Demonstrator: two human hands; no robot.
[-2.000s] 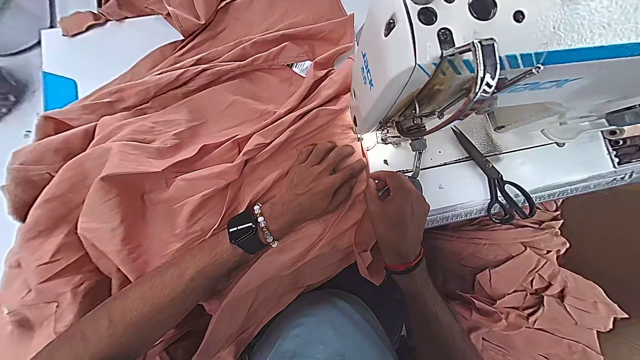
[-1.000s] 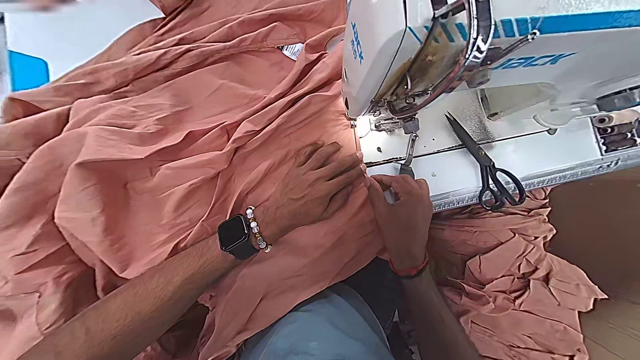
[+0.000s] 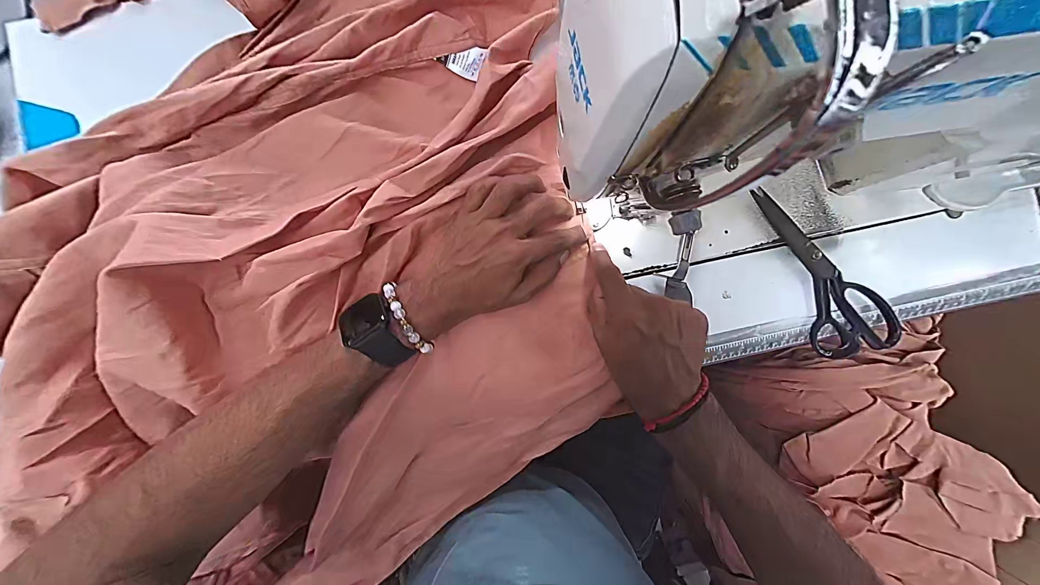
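Observation:
Salmon-coloured fabric [image 3: 268, 244] with a small white label [image 3: 465, 63] spreads over the left side and across my lap. My left hand [image 3: 487, 244] presses down on it, fingers bent, just left of the needle area. My right hand [image 3: 650, 333] pinches the fabric's right edge, thumb and finger close to the left hand's fingertips. Right above both hands is the lit presser-foot area of a white Jack sewing machine [image 3: 621, 207]. Black-handled fabric shears [image 3: 825, 280] lie on the machine bed to the right. The fingertips under the right hand are partly hidden.
A measuring tape strip [image 3: 959, 303] runs along the bed's front edge, and the shears' handles overhang it. More salmon fabric [image 3: 894, 455] lies bunched below at the right. A grey knee-lever-like metal part [image 3: 681, 260] stands beside the right hand. A white surface [image 3: 106, 61] shows at the upper left.
Both hands have moved a little up toward the needle area, still on the fabric edge. The left hand's fingers now reach closer to the presser foot.

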